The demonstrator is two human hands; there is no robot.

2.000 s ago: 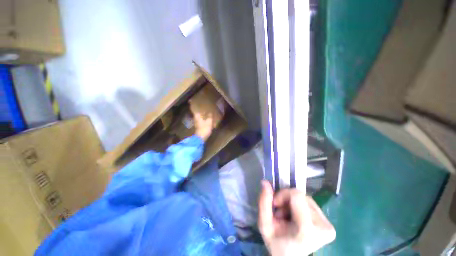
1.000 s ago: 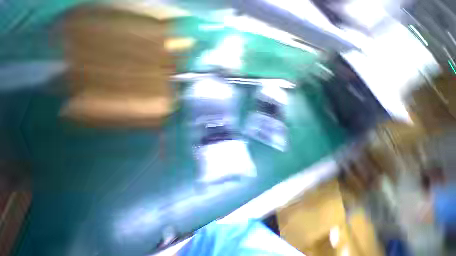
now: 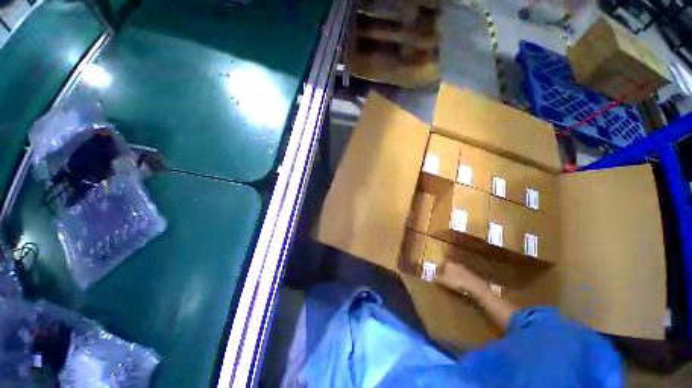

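A large shipping carton (image 3: pixel 607 250) stands open on the right, its wide flaps spread. Small labelled boxes (image 3: pixel 472 208) stand in rows inside it, white labels up. My right hand (image 3: pixel 464 279), in a blue sleeve, reaches into the near part of the carton. Its fingers lie at a small labelled box (image 3: pixel 440 254) near the left wall; whether they grip it is unclear. A recess shows beside the upper boxes. My left hand is not in view.
On the green conveyor (image 3: pixel 212 250) at left lie air-column bags (image 3: pixel 114 227) with dark items inside. A metal rail (image 3: pixel 265 258) separates conveyor and carton. Behind are a blue pallet (image 3: pixel 558 83), a closed carton (image 3: pixel 614 57) and a blue frame (image 3: pixel 668 174).
The view has swung from the floor carton, past the conveyor, to the open shipping carton. My right hand is now inside that carton; my left hand is out of view.
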